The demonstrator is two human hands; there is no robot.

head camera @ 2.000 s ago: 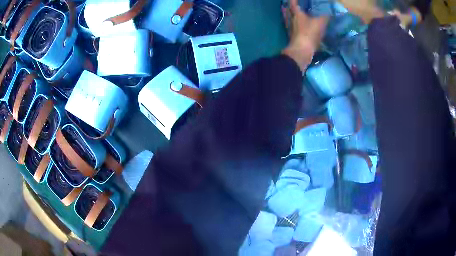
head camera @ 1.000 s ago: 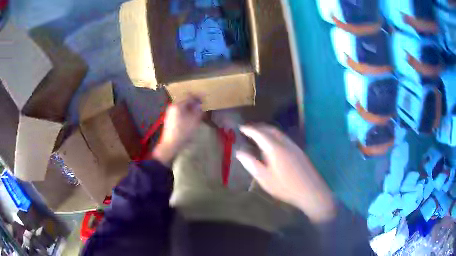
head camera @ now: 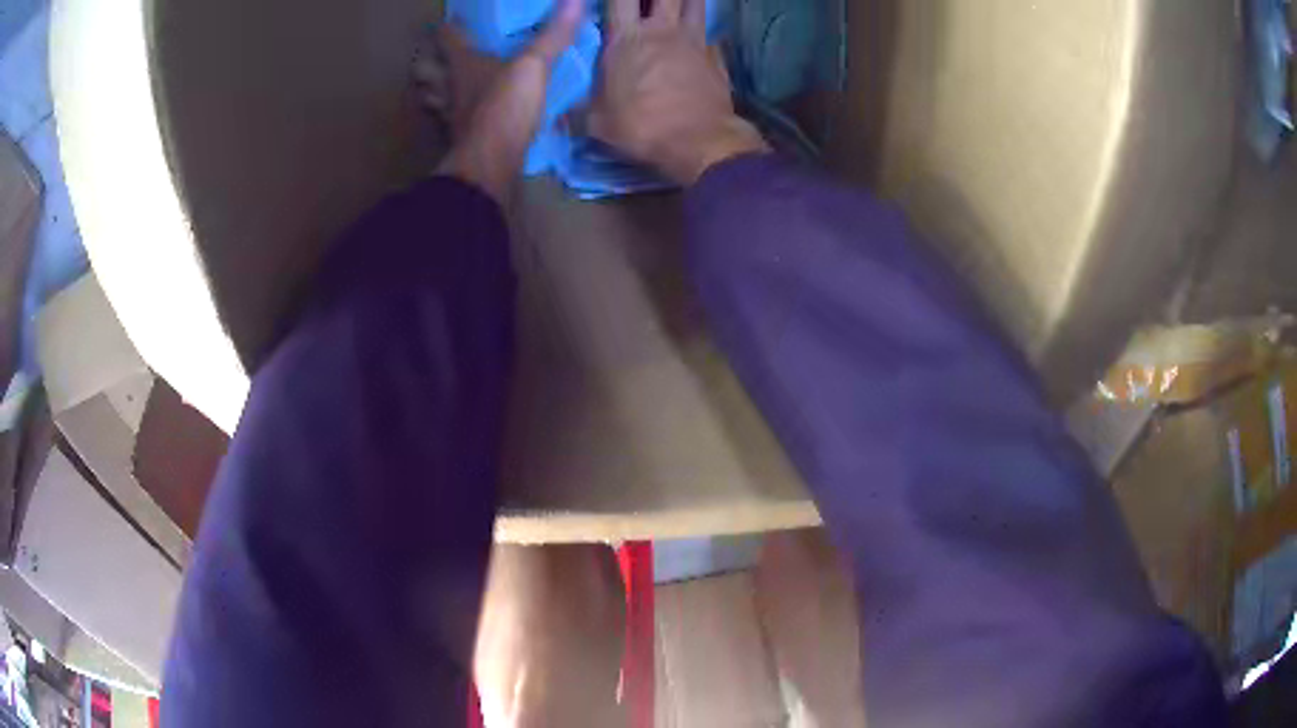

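Light-blue panels (head camera: 566,107) lie in a loose pile deep inside an open brown carton (head camera: 654,427). My left hand (head camera: 498,88) is down in the carton at the top of the view, its thumb over the panels and its fingers at their left side. My right hand (head camera: 666,88) is beside it, back of the hand up, fingers pointing forward over the panels. The picture's top edge cuts off part of the pile. Whether either hand grips a panel is hidden.
Carton walls rise close on both sides of my arms, with a bright flap (head camera: 121,213) at left. Another carton with orange tape (head camera: 1195,363) stands at right. More open cartons (head camera: 100,541) are at lower left. A red strip (head camera: 639,626) shows below the near carton edge.
The view has moved from the table of speakers to the carton, now much closer. My hands, which were apart in front of the carton, are now inside it on the panels.
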